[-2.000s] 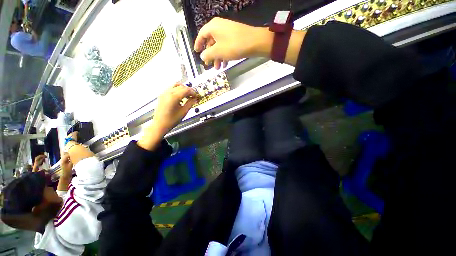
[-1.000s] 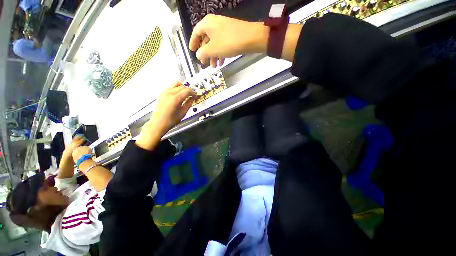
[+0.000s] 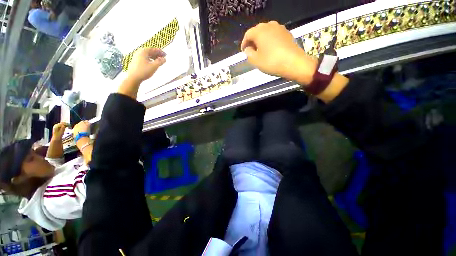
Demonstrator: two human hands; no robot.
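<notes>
A circuit board panel (image 3: 204,84) dotted with small parts lies in the conveyor rail (image 3: 167,111) at the centre, with neither hand touching it. My left hand (image 3: 145,65) is over the white surface, at the lower edge of the block of yellow components (image 3: 156,41); its thumb and finger are close, and I cannot tell if they hold a part. My right hand (image 3: 274,49), with a dark red wrist strap (image 3: 325,72), is curled over the rail by the front edge of the black parts tray (image 3: 290,12). Its fingertips are partly hidden, so a held part cannot be told.
Loose dark cylindrical components (image 3: 227,11) lie in the tray. Filled boards (image 3: 385,22) are in the rail at the right. A clear plastic bag of parts (image 3: 111,61) is left of the yellow block. Another person (image 3: 57,190) works at the left. A blue stool (image 3: 172,169) stands below the bench.
My left hand has left the board and moved up and left to the yellow block. My right hand has moved right, away from the tray's left corner. The board now shows uncovered.
</notes>
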